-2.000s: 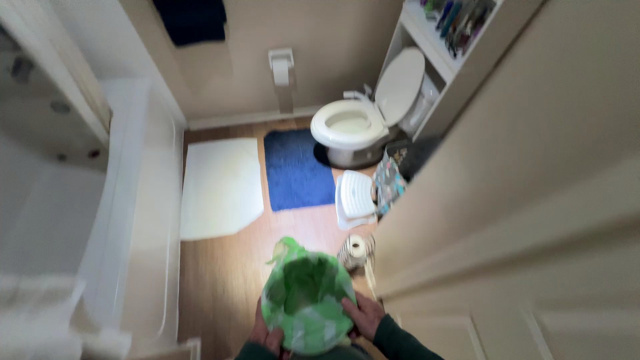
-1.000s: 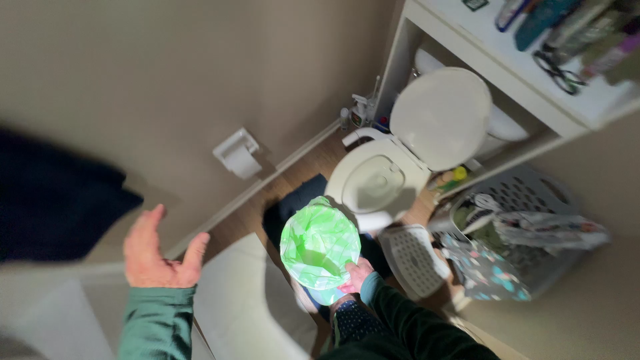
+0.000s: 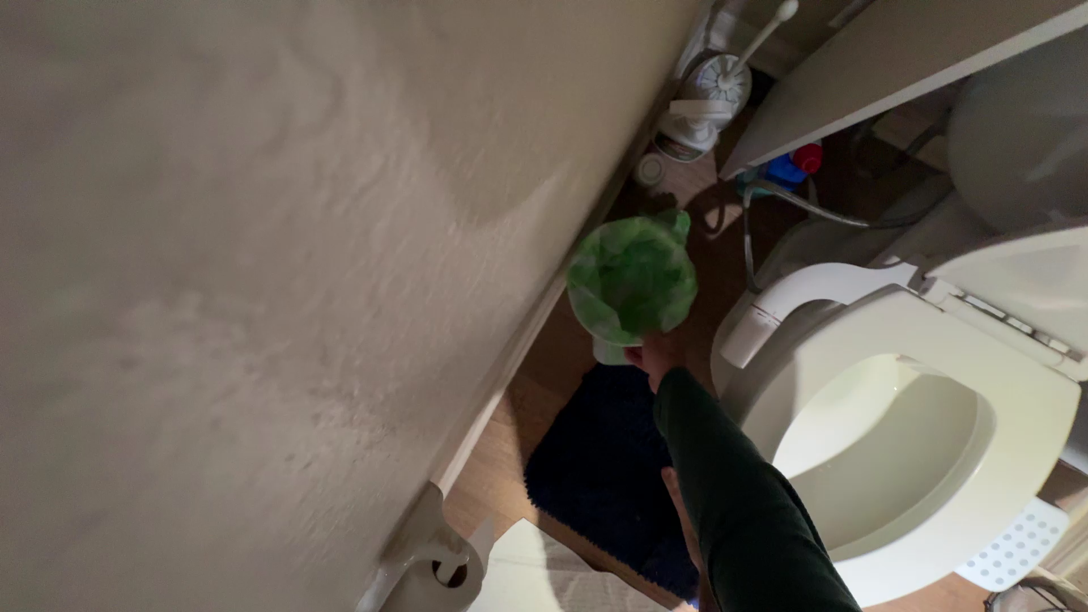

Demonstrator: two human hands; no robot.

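Note:
A small waste bin with a green plastic liner (image 3: 633, 276) is low beside the wall's baseboard, left of the toilet. My right hand (image 3: 661, 359) grips its near rim, the arm in a dark green sleeve reaching from the lower right. Whether the bin's base touches the floor cannot be seen. My left hand is not in view. A strip of bare skin shows beside the sleeve, and I cannot tell which body part it is.
The white toilet (image 3: 892, 425) has its lid up, with a bidet arm (image 3: 816, 289) on its side. Beyond the bin are a toilet brush holder (image 3: 718, 81), a white spray bottle (image 3: 688, 132) and a blue bottle (image 3: 784, 172). A dark blue mat (image 3: 599, 476) and a toilet paper roll (image 3: 433, 578) are nearer.
Both hands were on the bin at first; later only my right hand held it and my left was raised. The bin is now by the wall beside the toilet. The view has moved much closer.

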